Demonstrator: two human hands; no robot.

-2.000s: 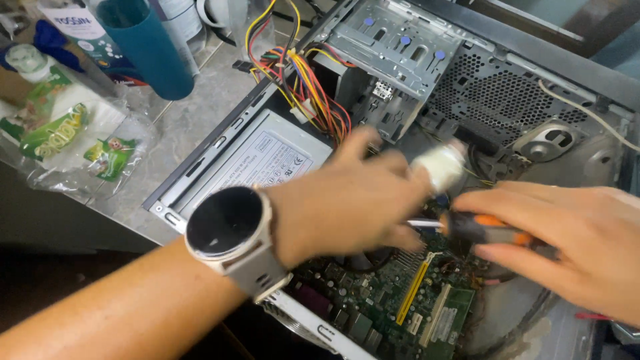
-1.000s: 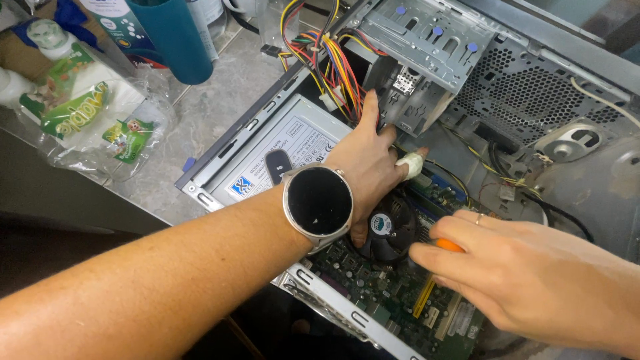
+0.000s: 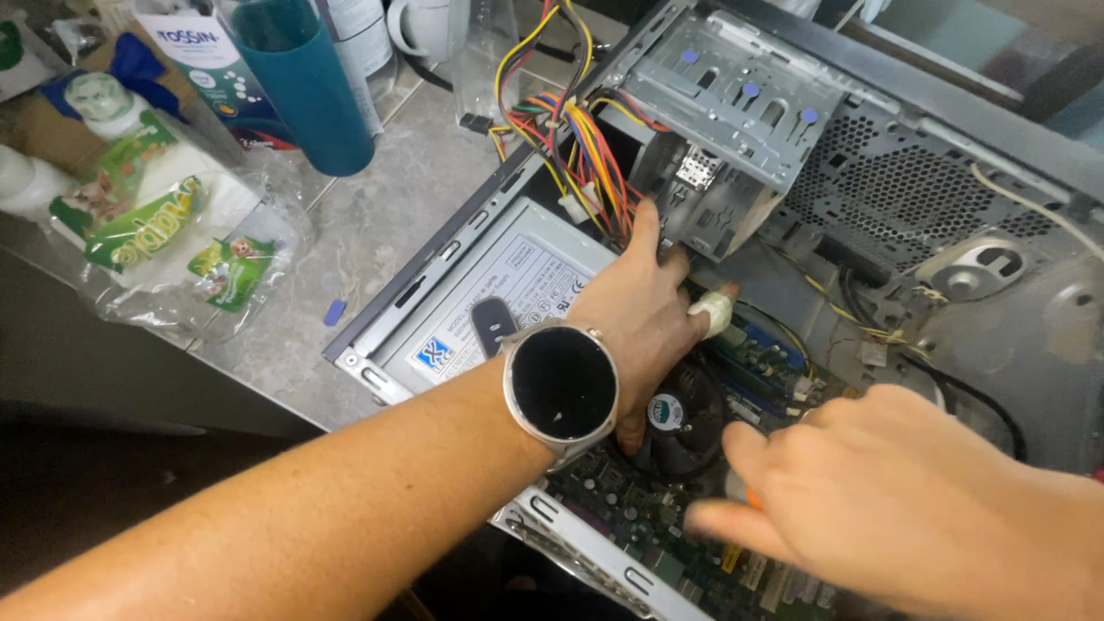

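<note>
An open desktop computer case (image 3: 431, 267) lies on its side. My left hand (image 3: 655, 319), with white tape round one finger and a watch (image 3: 561, 385) at the wrist, reaches over the power supply (image 3: 535, 259) and spreads around the CPU cooler fan (image 3: 690, 423); its fingertips are partly hidden. My right hand (image 3: 854, 483) is closed around a screwdriver, of which only a bit of orange handle (image 3: 752, 498) shows beside the fan; the shaft is hidden. Below the fan lies the green motherboard (image 3: 630, 500). A dark oval object (image 3: 493, 326) rests on the power supply.
Loose coloured power cables (image 3: 595, 155) lie near the metal drive cage (image 3: 733, 95). Thin wires (image 3: 854, 332) cross the case's right side. On the grey tiled counter (image 3: 405, 155) stand a teal cup (image 3: 302, 86), a white mug (image 3: 421, 30) and bottles in a clear plastic bag (image 3: 172, 207).
My left hand has moved down from above the motherboard to the fan. The screwdriver's shaft and dark handle, visible two seconds ago, are now hidden by my right hand.
</note>
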